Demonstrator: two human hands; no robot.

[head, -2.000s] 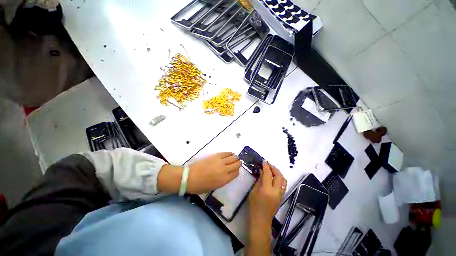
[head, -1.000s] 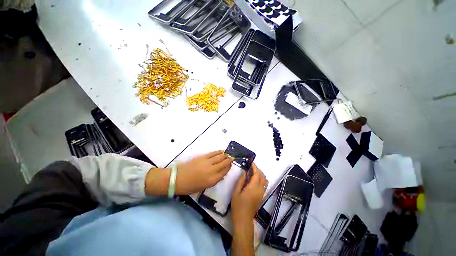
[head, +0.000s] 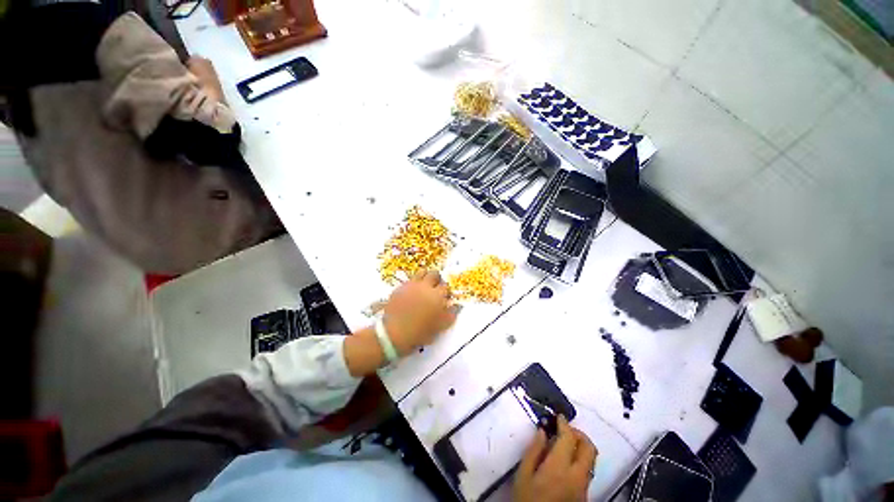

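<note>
A black front housing [head: 459, 461] with a large window lies flat on the white tabletop at the bottom centre, with a small strip across its solid end. My right hand [head: 557, 465] holds its solid end by the right edge. My left hand [head: 420, 312], with a pale bracelet on the wrist, is at the near edge of the larger golden-yellow pile [head: 414, 243] and the smaller yellow pile [head: 482, 279]. Its fingertips are bent at the parts; whether they pinch one is hidden.
Stacked housings [head: 490, 165] and a patterned pad sheet [head: 578, 123] lie beyond the piles. A dark granular patch [head: 637, 294], small black bits [head: 620, 371] and dark sheets [head: 730, 402] lie right. A coworker's sleeve [head: 157, 83] and an orange-brown block [head: 279, 27] are upper left.
My left hand has left the housing and moved up to the yellow piles. My right hand stays on the housing. The view has shifted, showing the coworker's side.
</note>
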